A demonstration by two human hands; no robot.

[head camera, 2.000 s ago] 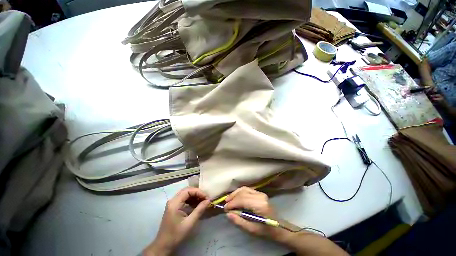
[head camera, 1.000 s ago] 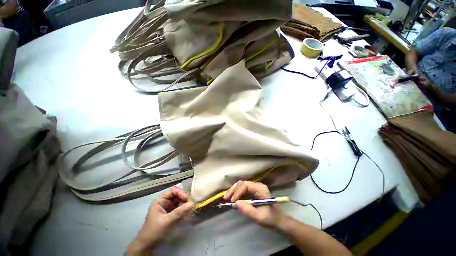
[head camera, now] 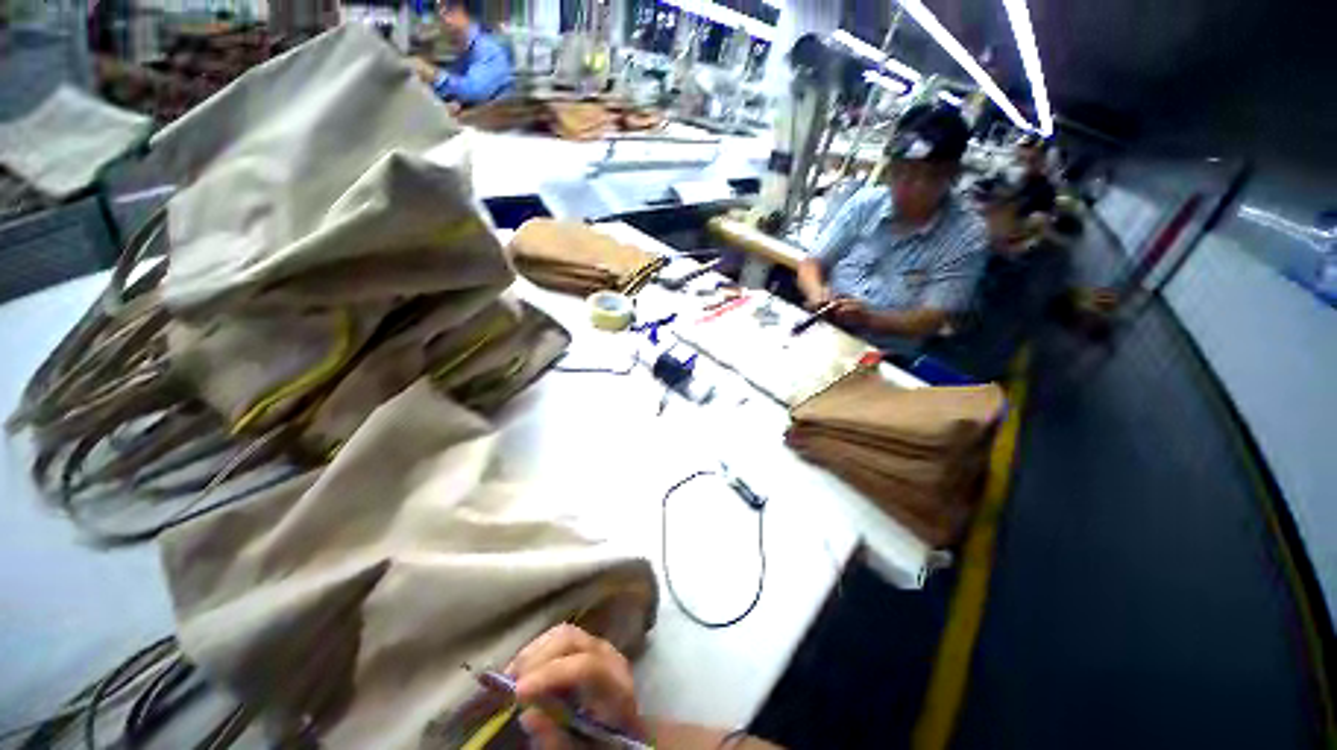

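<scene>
A beige tote bag (head camera: 396, 586) lies on the white table in front of me, its yellow zipper strip (head camera: 490, 728) showing at the bottom edge of the view. My right hand (head camera: 575, 686) is at the bag's near edge and holds the slim pen-like tool (head camera: 594, 728), its metal tip pointing up and left beside the bag. My left hand is not in view. The bag's straps (head camera: 140, 689) lie at the lower left, cut off by the edge.
A heap of beige bags (head camera: 330, 249) with bunched straps stands behind. A corded tool (head camera: 743, 487), an adapter (head camera: 673, 366), a tape roll (head camera: 612, 311) and brown stacks (head camera: 894, 440) lie on the right. A person (head camera: 909, 249) sits at the far side; a yellow-lined aisle runs right.
The view has swung up and to the right, showing the aisle and other workers. The bag and my right hand now sit lower left in the picture. My left hand has left the view.
</scene>
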